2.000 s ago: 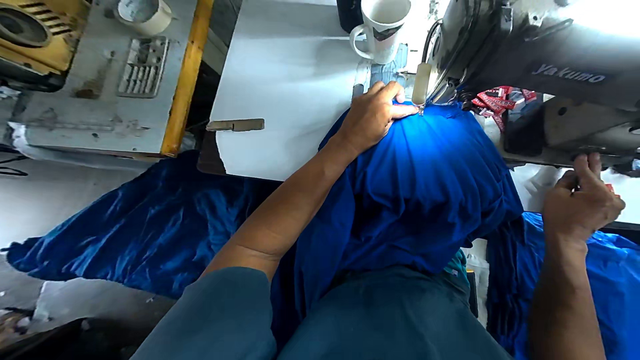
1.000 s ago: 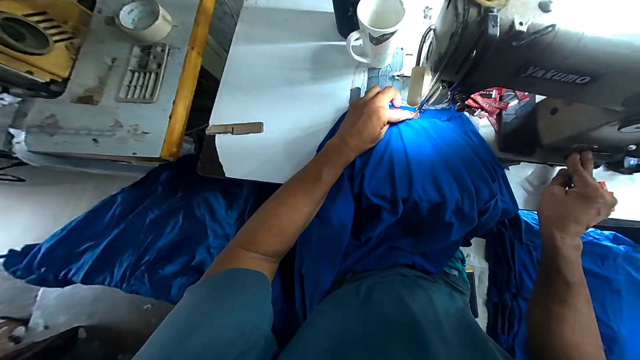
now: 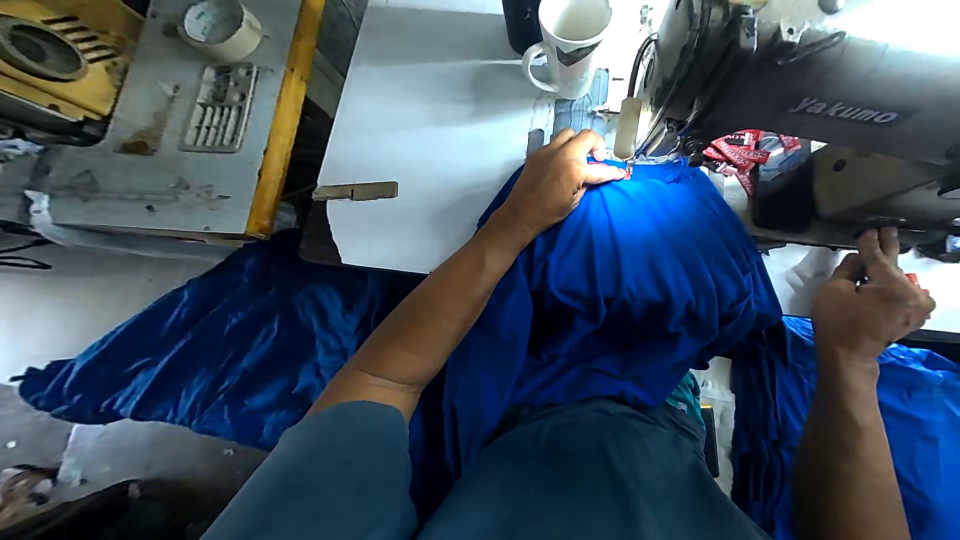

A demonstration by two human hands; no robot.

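Observation:
A grey Yakumo sewing machine (image 3: pixel 840 97) fills the upper right. Blue fabric (image 3: pixel 630 277) runs from its needle area down over my lap. My left hand (image 3: pixel 559 180) presses the fabric's upper edge just left of the needle, fingertips on a small red tag (image 3: pixel 627 172); whether it pinches the cloth is hidden. At the right, my right hand (image 3: pixel 870 292) has its raised fingertips against the underside of the machine's lower body. A small red piece shows behind its fingers, and what the hand may hold cannot be told.
A white mug (image 3: pixel 574 49) stands on the white table (image 3: pixel 420 135) behind my left hand. A wooden strip (image 3: pixel 356 191) lies at its left edge. Red labels (image 3: pixel 739 154) are heaped under the machine arm. Beyond a gap stands another worktable (image 3: pixel 150 187). More blue fabric (image 3: pixel 919 420) lies at right.

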